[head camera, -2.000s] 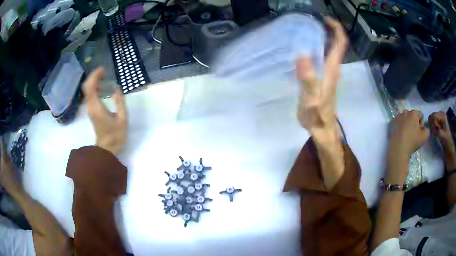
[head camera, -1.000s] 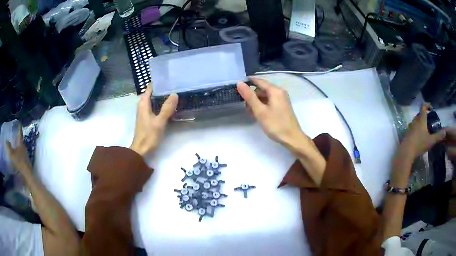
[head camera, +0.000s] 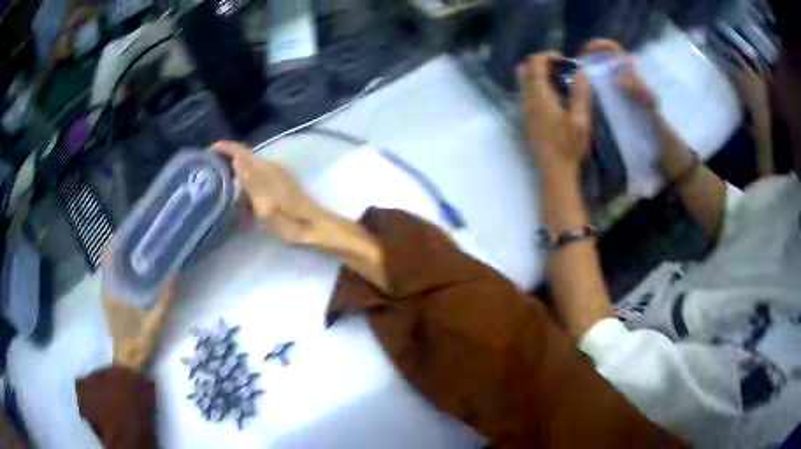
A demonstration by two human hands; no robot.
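An oblong housing assembly [head camera: 172, 224], dark with a translucent outer edge and a pale long slot on its face, is held tilted above the left part of the white mat. My left hand [head camera: 136, 320] holds its lower left end, with the fingers partly hidden behind it. My right hand [head camera: 268, 195] holds its upper right end. A pile of small three-armed fittings [head camera: 221, 373] lies on the mat below, with one fitting [head camera: 280, 352] apart to its right. The picture is blurred.
A cable with a blue plug [head camera: 450, 214] lies on the mat. A perforated strip [head camera: 85, 210] and dark cups [head camera: 294, 92] stand behind. Another unit [head camera: 22, 285] is at the left edge. A neighbour's hands [head camera: 558, 123] hold a similar unit at the right.
The view has swung right. The housing has turned from showing its pale shell and ribbed dark side to showing its slotted face. Both hands still hold it. The neighbour's hands now hold a unit.
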